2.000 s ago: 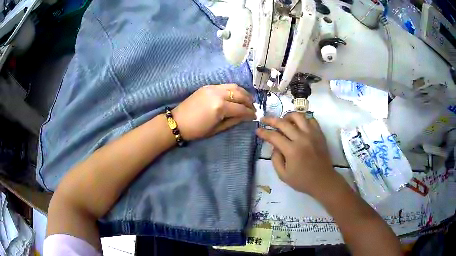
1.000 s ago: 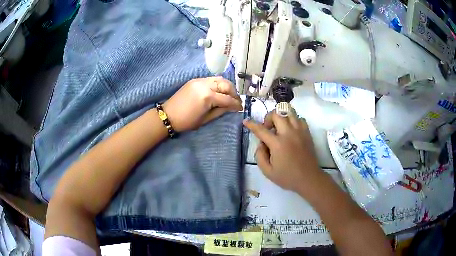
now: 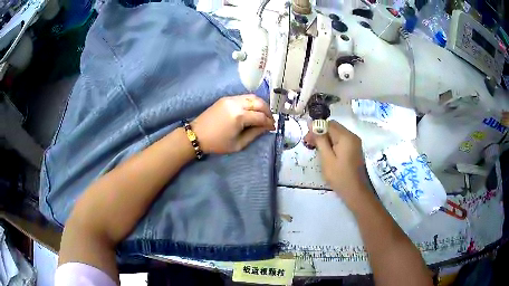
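The grey-blue denim garment (image 3: 223, 195) lies left of the needle, its right edge running under the presser foot (image 3: 283, 118) of the cream sewing machine (image 3: 301, 61). Its dark blue hem (image 3: 195, 249) is at the table's front edge. My left hand (image 3: 237, 125) rests on the denim with fingertips pinched beside the needle. A small white bit of label (image 3: 274, 124) shows at those fingertips. My right hand (image 3: 336, 151) is right of the needle, off the cloth, beside the machine's ribbed knob (image 3: 320, 127). Its fingertips are partly hidden, and I cannot tell whether they hold anything.
Two white packets with blue writing, one upper (image 3: 385, 116) and one lower (image 3: 406, 181), lie right of my right hand. Orange-red loop handles (image 3: 455, 209) are beyond them. A yellow paper tag (image 3: 263, 272) is at the front edge. A control box (image 3: 476, 42) stands at upper right.
My right hand has moved off the denim edge, to the right, near the knob. My left hand still pinches by the needle. The whole view has shifted slightly.
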